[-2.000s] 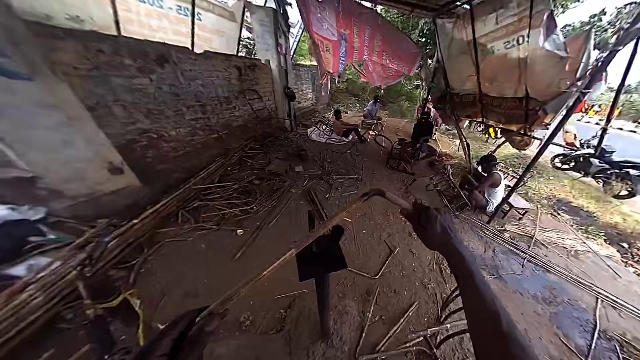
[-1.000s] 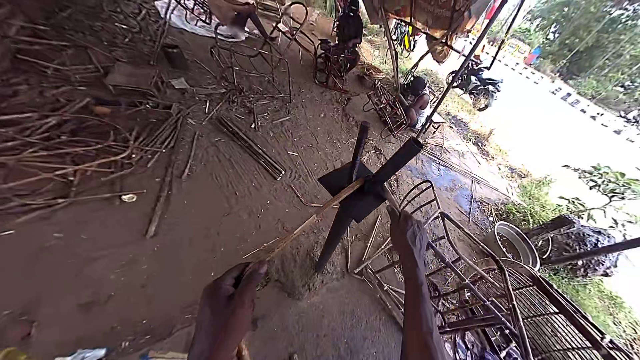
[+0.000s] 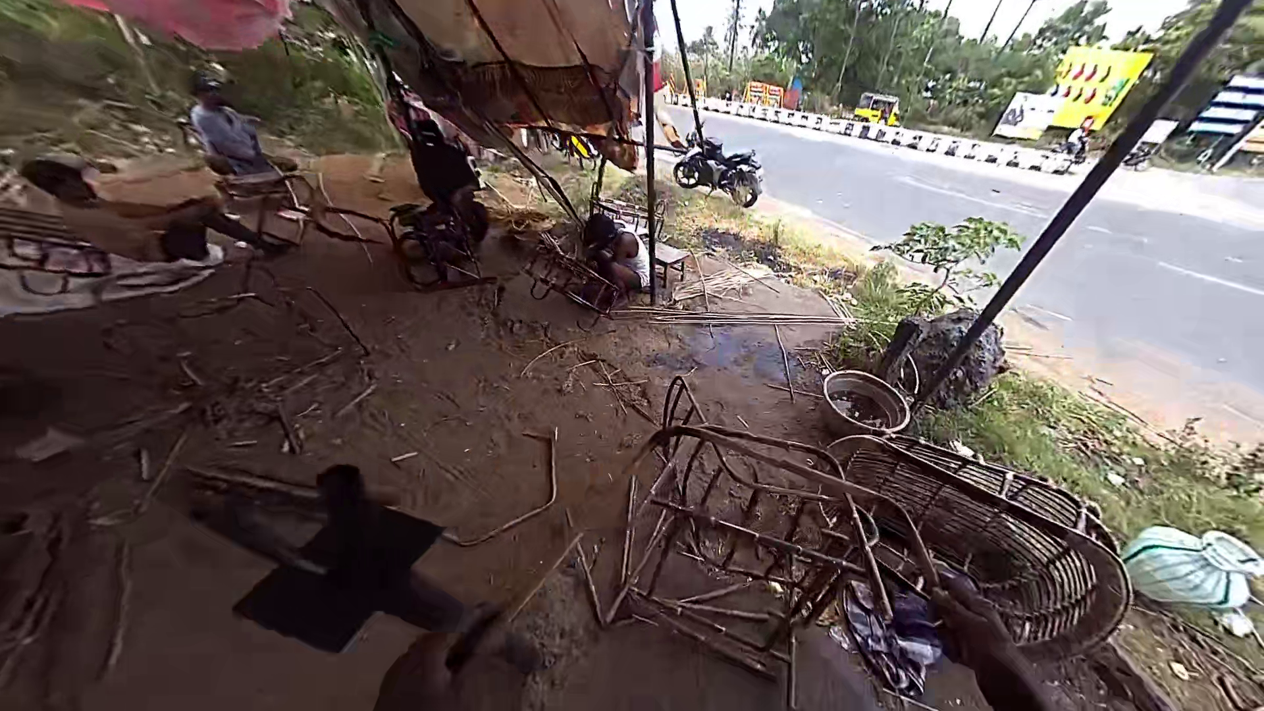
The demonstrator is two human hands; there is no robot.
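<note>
My right hand is shut on the end of a curved cane rod, which arcs leftward across a cane chair frame. At the bottom edge, left of centre, is my left hand, dark and blurred. A thin stick runs up from beside it; whether the hand holds this stick cannot be told. Just up and left of that hand stands a dark post with flat plates. A long woven cane basket lies beside the chair frame, near my right hand.
A round basin stands by a rock and a slanting pole. A tied white sack is at right. Cane pieces litter the ground. Several people sit farther off, one beside a cane frame. A road runs beyond.
The view has swung right and up toward the road. My left hand gripped a straight rod by the plated post one second ago; now it is low and blurred. My right hand has moved away from the post.
</note>
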